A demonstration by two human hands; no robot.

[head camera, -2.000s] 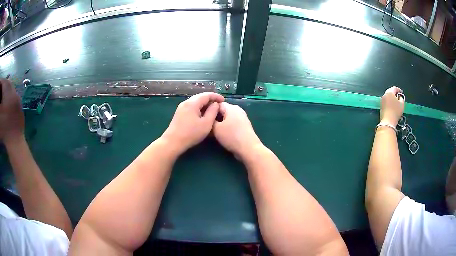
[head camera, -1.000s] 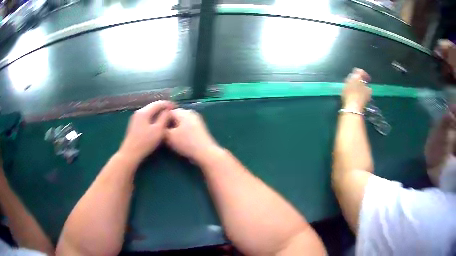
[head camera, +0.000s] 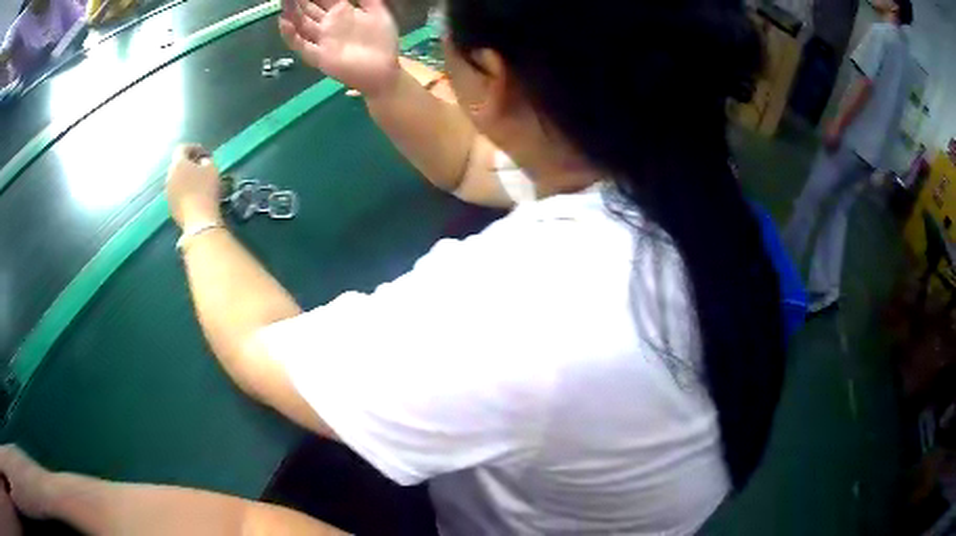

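My right hand (head camera: 29, 484) is at the lower left edge of the picture, low over the dark green bench top (head camera: 136, 419), with its forearm along the bottom edge. Its fingertips are partly cut off and small, so I cannot tell whether they hold anything. A sliver of skin (head camera: 6, 515) at the far left edge looks like part of my left hand; the rest of it is out of the picture. No held part shows between the hands.
A neighbour in a white shirt (head camera: 524, 345) fills the middle, one hand (head camera: 194, 188) beside square silver-rimmed cases (head camera: 267, 199). Another hand (head camera: 346, 42) is raised behind. Small parts (head camera: 278, 67) lie on the belt (head camera: 225, 84). A person (head camera: 844, 147) stands at the right.
The view has swung far to the right. My hands have shifted from the centre to the lower left edge, and the neighbour now fills the middle. The left-hand pile of cases is out of view.
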